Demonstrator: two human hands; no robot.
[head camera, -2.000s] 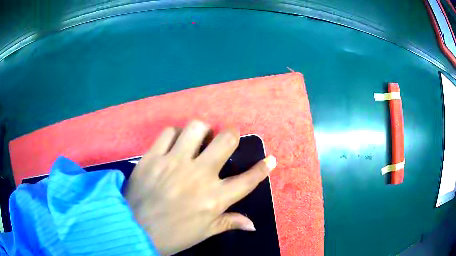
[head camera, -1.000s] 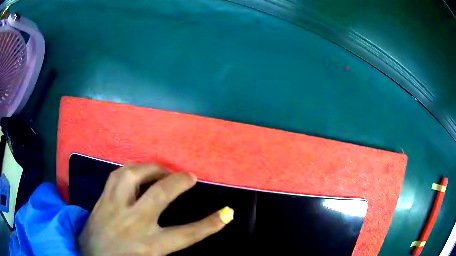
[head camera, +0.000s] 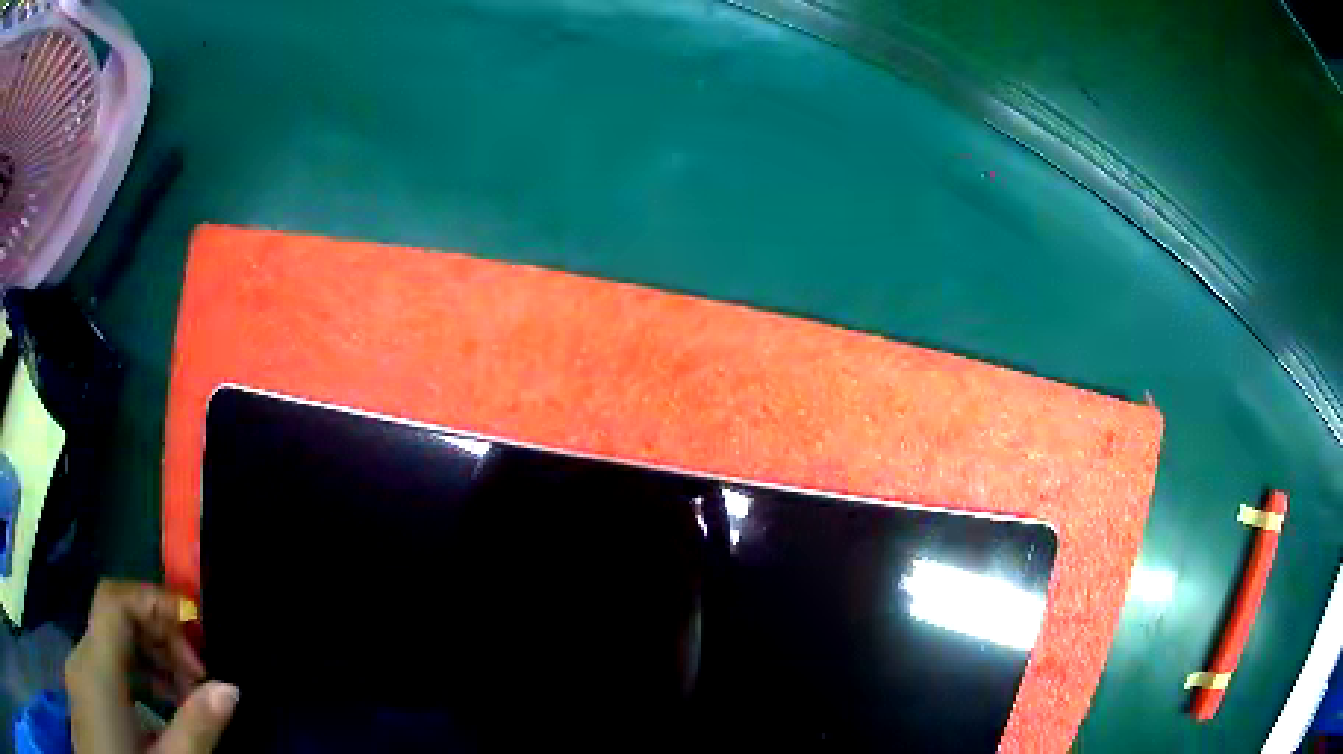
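A glossy black panel (head camera: 589, 604) with a thin pale edge lies face up on the red-orange foam pad (head camera: 619, 354). Its lower part runs out of the picture. My left hand (head camera: 147, 670) is bare, small and cut off at the lower left, beside the panel's left edge. Its fingers are curled, one with a yellow finger cot, and the thumb tip is over the panel's edge. Whether it grips the panel is not clear. My right hand is not in view.
A pink fan (head camera: 59, 148) stands at the upper left, with a dark object (head camera: 67, 368) and a pale box (head camera: 30, 501) below it. A red foam bar (head camera: 1245, 604) with two pale tape bands lies right of the pad. A white strip (head camera: 1308, 678) is at the far right.
My left hand has moved left and down, off the panel's face to its left edge. The view has shifted, so the whole top edge of the panel and the fan now show.
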